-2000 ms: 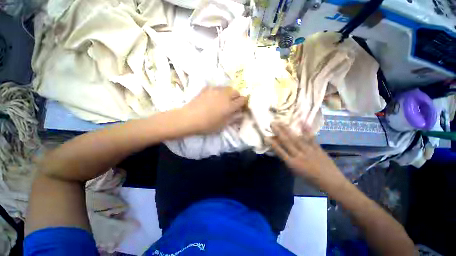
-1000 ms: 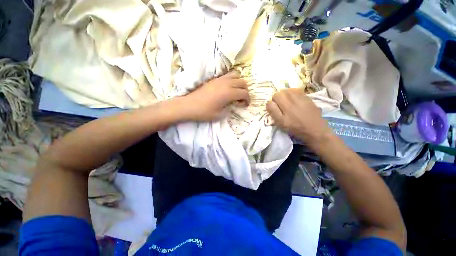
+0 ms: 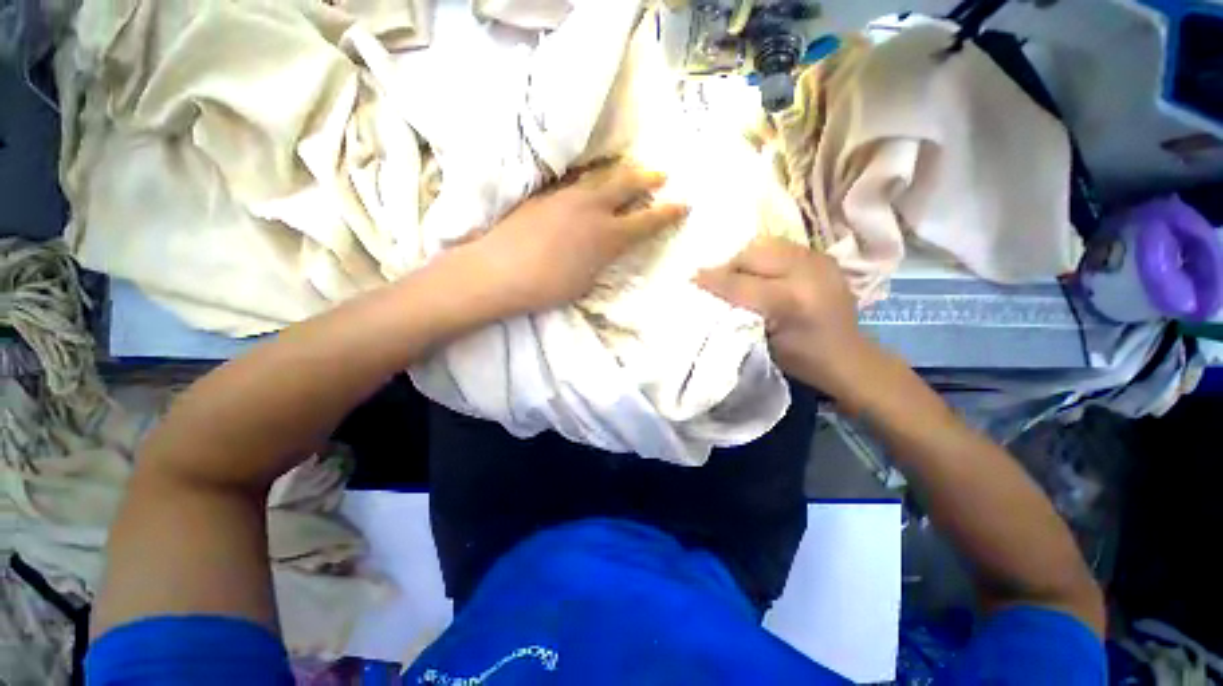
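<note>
A large cream garment (image 3: pixel 255 148) covers the machine table, and part of it hangs over the front edge above my lap. My left hand (image 3: pixel 570 241) lies on the cloth left of the bright needle area, fingers a little spread. My right hand (image 3: pixel 791 302) pinches the cloth at the right, in front of the needle. Gathered cloth lies between the hands, washed out by the lamp glow. The presser foot and needle cannot be made out in the glare.
The sewing machine (image 3: pixel 1100 94) stands at the upper right with a round metal dial (image 3: pixel 778 60). A purple ring (image 3: pixel 1178 257) is at the right. A ruler strip (image 3: pixel 972 311) runs along the table's front edge. Loose cream strands (image 3: pixel 47 322) hang at the left.
Since one second ago, my left hand has opened its fingers and lies flatter on the cloth. The right hand still grips. The cloth over my lap hangs a little higher.
</note>
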